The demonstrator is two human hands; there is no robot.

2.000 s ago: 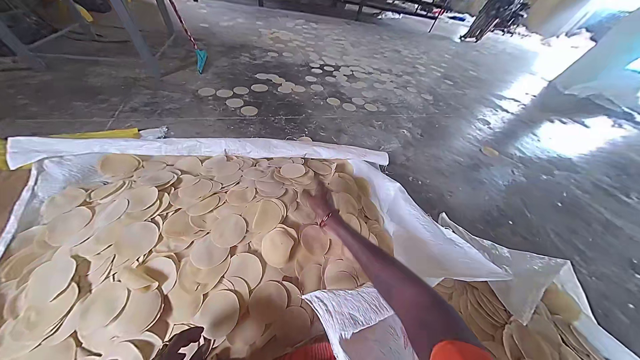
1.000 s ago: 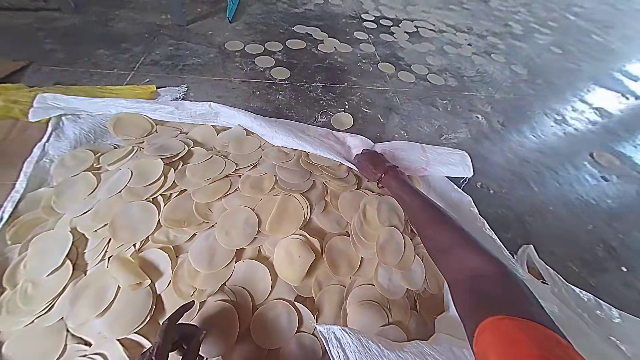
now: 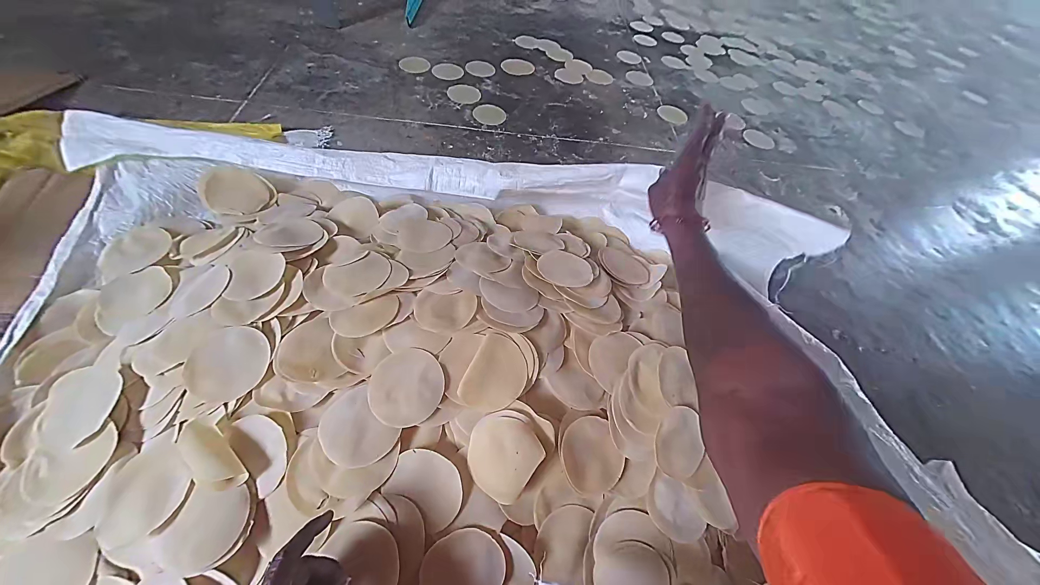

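Observation:
Many thin, round, pale discs, which look like papads [image 3: 406,387], lie heaped and overlapping on a white woven plastic sheet [image 3: 455,175]. My right hand [image 3: 691,162] is raised at the sheet's far right edge, fingers extended away from me, with nothing seen in it. A thin red bracelet circles that wrist, and an orange sleeve covers the upper arm. Only part of my left hand [image 3: 305,556] shows at the bottom edge, dark against the discs, with a finger lifted; whether it touches a disc is hard to tell.
Beyond the sheet, more round discs [image 3: 517,67] are scattered over the dark concrete floor [image 3: 341,89]. Yellow cloth or plastic [image 3: 28,138] and brown cardboard [image 3: 36,236] lie at the left. The tip of a teal object [image 3: 413,11] shows at the top.
My right hand moved from over the discs to the sheet's far edge, which it gripped a second ago; it is now off that edge with fingers extended. The far right edge lies flatter and spread outward.

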